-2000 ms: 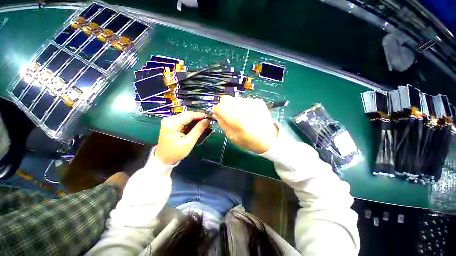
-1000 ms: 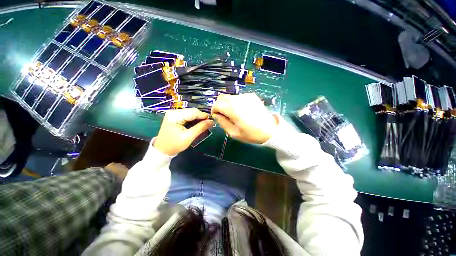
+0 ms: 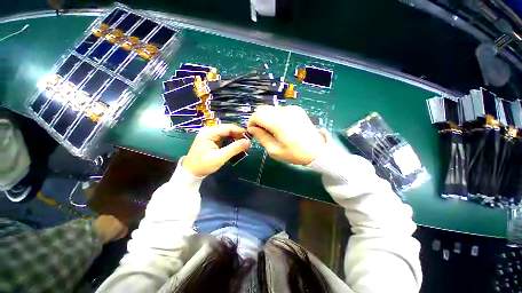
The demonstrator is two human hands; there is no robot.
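Note:
My left hand (image 3: 213, 150) and my right hand (image 3: 288, 134) meet at the front of the green bench. Their fingertips pinch a small part between them. A dark display module (image 3: 240, 155) shows partly below my left fingers; its connector end is hidden by the fingers. Just behind my hands lies a fanned pile of cabled display modules (image 3: 184, 96), screens at left, amber tails in the middle, black cables (image 3: 246, 91) at right. One single display module (image 3: 318, 76) lies behind and to the right of the pile.
A blister tray full of screens (image 3: 86, 68) is at left. A shiny bag of cables (image 3: 386, 151) lies right of my hands. Finished bundles (image 3: 478, 149) lie far right. Another person's hand and checked sleeve (image 3: 46, 252) are at lower left.
The view has shifted slightly, so the bench things appear further right. My hands stay pinched together at the same place by the pile. The other person's checked sleeve has drawn back to the left.

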